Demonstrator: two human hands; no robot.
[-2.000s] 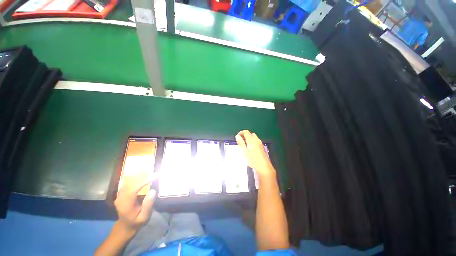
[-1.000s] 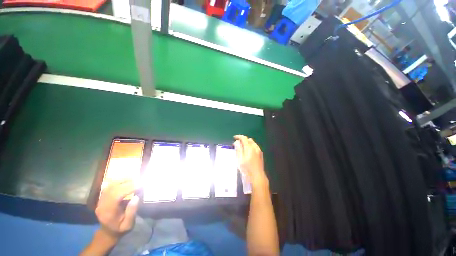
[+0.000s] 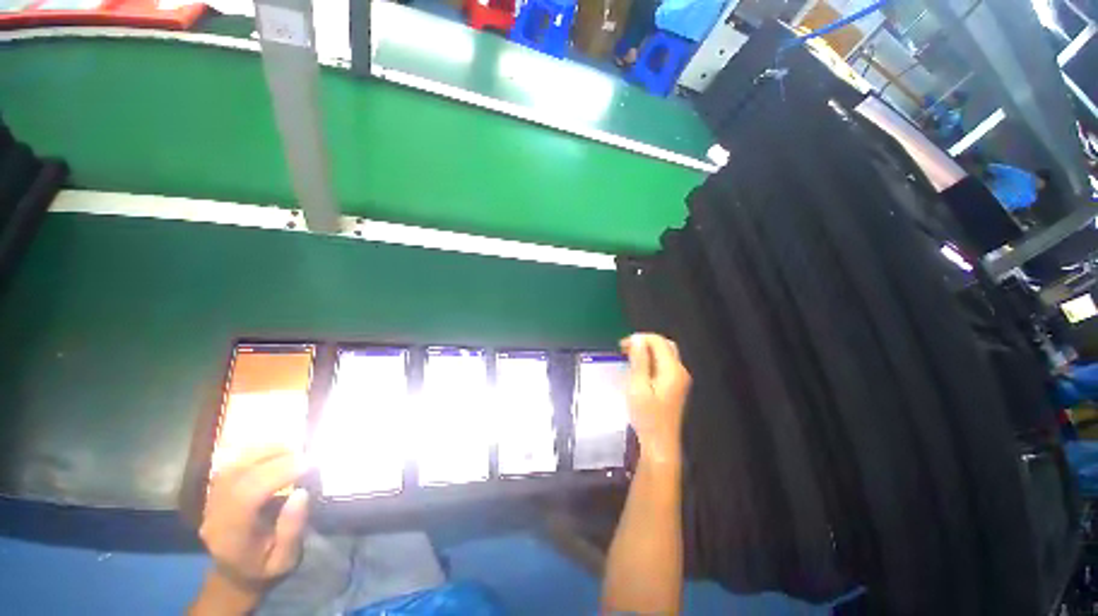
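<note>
A long black phone tray (image 3: pixel 361 508) lies in front of me on the dark green bench, with several smartphones side by side. The leftmost smartphone (image 3: pixel 267 403) shows an orange screen; the others glare white, and the rightmost smartphone (image 3: pixel 601 415) looks slightly greyer. My left hand (image 3: pixel 253 517) is over the lower part of the orange phone, fingers apart, holding nothing. My right hand (image 3: pixel 657 391) is at the upper right edge of the rightmost phone, fingers bent and close together; whether a fingertip touches it I cannot tell.
A tall black tray stack (image 3: pixel 819 361) stands close on the right. A smaller black stack (image 3: pixel 22 199) is cut off at the left edge. Beyond the bench are a pale rail (image 3: pixel 482 249), a grey upright (image 3: pixel 293 120) and a green conveyor belt (image 3: pixel 482 169). People in blue are farther back.
The view has shifted, so the tray sits further left. My right hand has moved right, off the rightmost phone's screen to its edge, uncovering it. My left hand stays over the orange phone.
</note>
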